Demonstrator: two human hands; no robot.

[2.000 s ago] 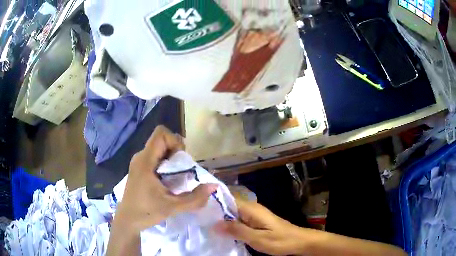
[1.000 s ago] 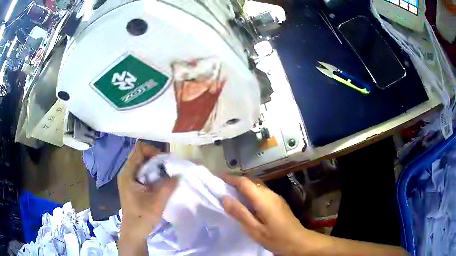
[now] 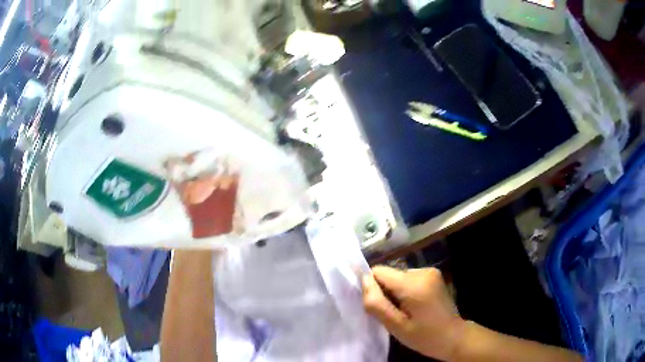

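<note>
The white to pale lilac garment piece [image 3: 283,297] hangs over the front edge of the machine bed, its upper end under the head of the sewing machine [image 3: 163,205]. My right hand [image 3: 410,304] pinches a narrow strip-like edge of the cloth just right of and below the needle area. My left hand is hidden behind the machine head; only my left forearm [image 3: 187,311] shows, left of the cloth. The needle plate [image 3: 368,225] shows partly. The needle and presser foot cannot be made out.
On the dark mat [image 3: 403,170] lie thread snips [image 3: 447,120], a smartphone [image 3: 488,74] and thin tweezers [image 3: 427,51]. A blue basket [image 3: 566,283] with bluish pieces stands at the right. White pieces [image 3: 99,348] lie at the lower left. Lilac cloth [image 3: 138,272] hangs left.
The view has shifted, so the machine head sits lower and further left. The cloth has moved from in front of the bed to under the head. My left hand has gone behind the head.
</note>
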